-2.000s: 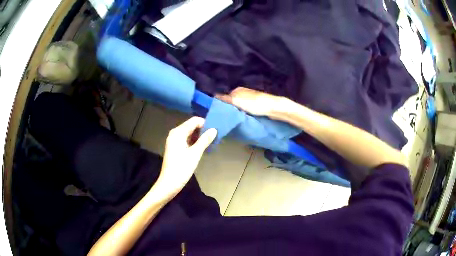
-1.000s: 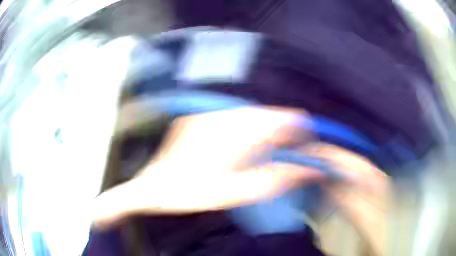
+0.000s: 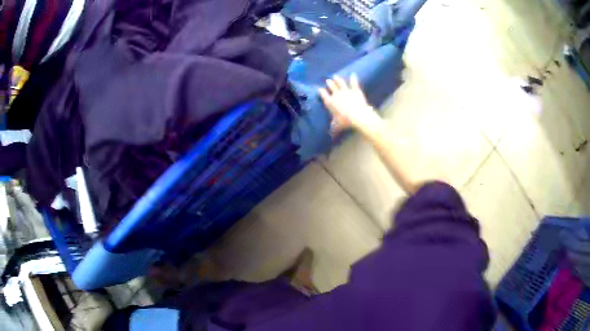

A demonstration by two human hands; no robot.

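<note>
My right hand (image 3: 348, 103) is stretched far forward with its fingers apart, at blue cloth pieces (image 3: 314, 123) that hang over the far end of a blue lattice basket (image 3: 194, 187). It appears to hold nothing; whether the fingertips touch the cloth is hard to tell. A small light-blue cut piece (image 3: 154, 319) lies on my dark clothing at the lower left. My left hand cannot be made out in the picture.
Dark purple garment pieces (image 3: 174, 84) heap over the basket. A padded blue roll (image 3: 116, 266) covers its near corner. Another blue basket (image 3: 537, 271) with magenta cloth stands at the lower right. Tiled floor (image 3: 446, 129) lies between. More blue cloth (image 3: 330, 45) is at the top.
The view has swung right, away from the white table edge. My right hand has left the work near my body and reached out to the far cloth. My left hand is no longer visible.
</note>
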